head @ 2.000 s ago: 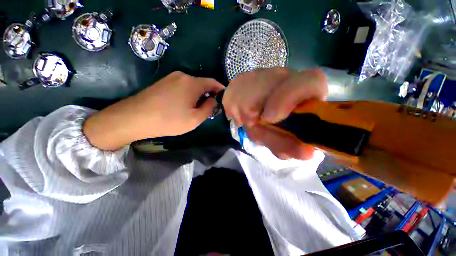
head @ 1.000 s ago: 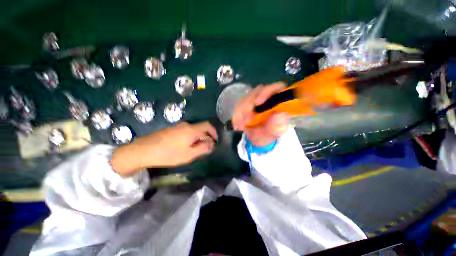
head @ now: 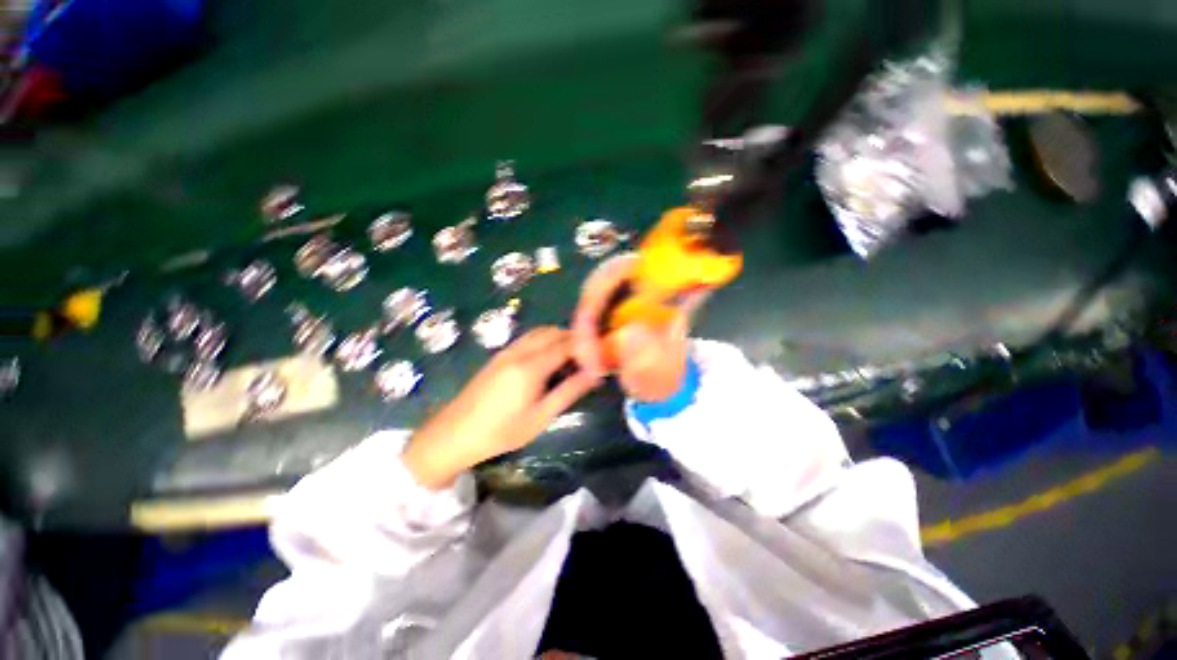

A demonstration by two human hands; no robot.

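Observation:
My right hand (head: 652, 342), with a blue band at the wrist, is closed around the orange electric screwdriver (head: 687, 255), which stands up and away from me. My left hand (head: 516, 393) is beside it, its fingers bent and touching or nearly touching my right hand. What lies between my left fingertips is blurred; a housing there cannot be made out. Several shiny round housings (head: 440, 330) lie on the dark green mat to the left and ahead. The round tray is mostly hidden behind my right hand and the screwdriver.
A beige strip (head: 305, 391) lies at left with a housing on it. A crumpled clear bag (head: 891, 161) is at the back right. A small white label (head: 547, 261) lies near the housings. A yellow object (head: 83, 310) is at far left. The bench's front edge runs below my hands.
The view has swung and pulled back, showing more bench. The screwdriver has turned from pointing rightward to upright in the picture. My two hands are now closer together.

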